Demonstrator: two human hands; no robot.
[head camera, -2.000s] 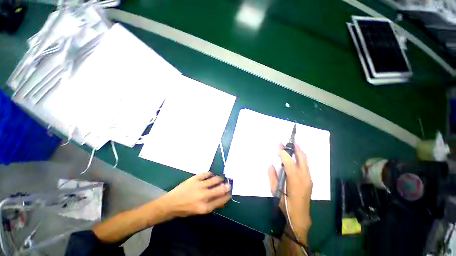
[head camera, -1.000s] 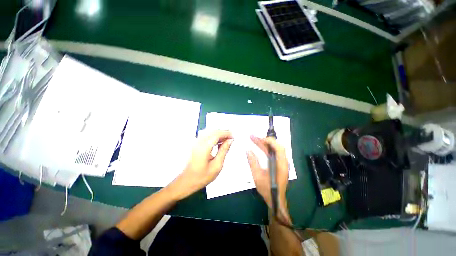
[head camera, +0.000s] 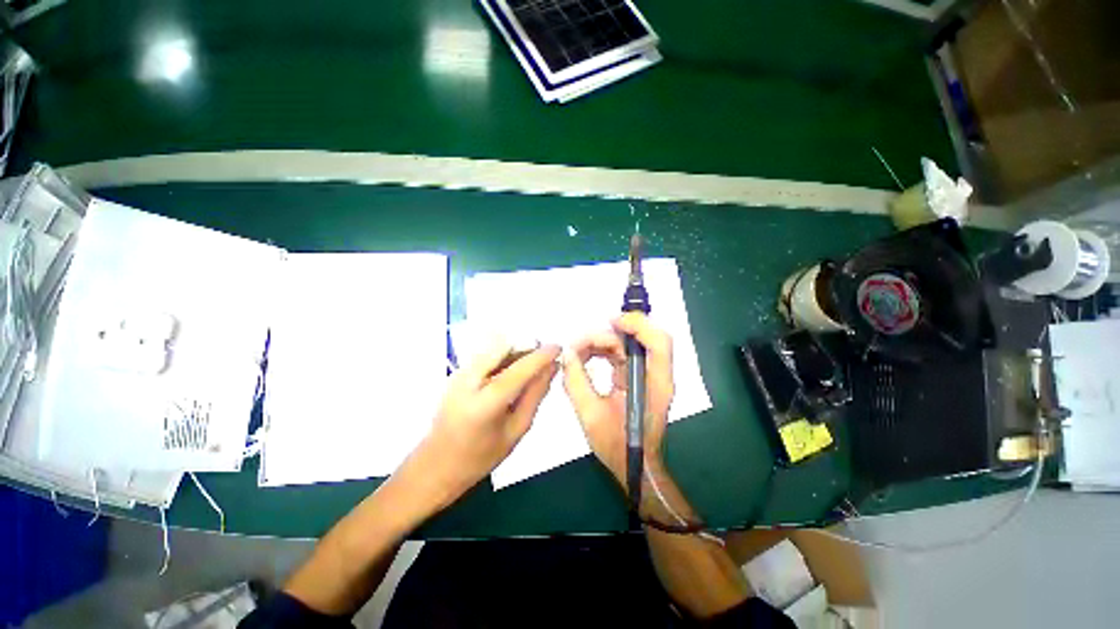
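My right hand holds the soldering iron upright in the view, its tip pointing away from me, above a white panel back sheet. My left hand is over the sheet's left part, thumb and fingers pinched together. The fingertips of both hands nearly meet over the sheet. A tiny pale wire end shows at the left fingertips; its details are too small to tell. The sheet lies slightly turned on the green bench.
A second white panel back lies to the left, beside a messy panel stack with hanging cables. At right are a black device, fume fan, soldering station and solder spool. Dark panels lie on the conveyor.
The view has turned right. My left hand has moved from the sheet's lower left edge to above it, and both hands have come together. The sheet under them now lies more turned.
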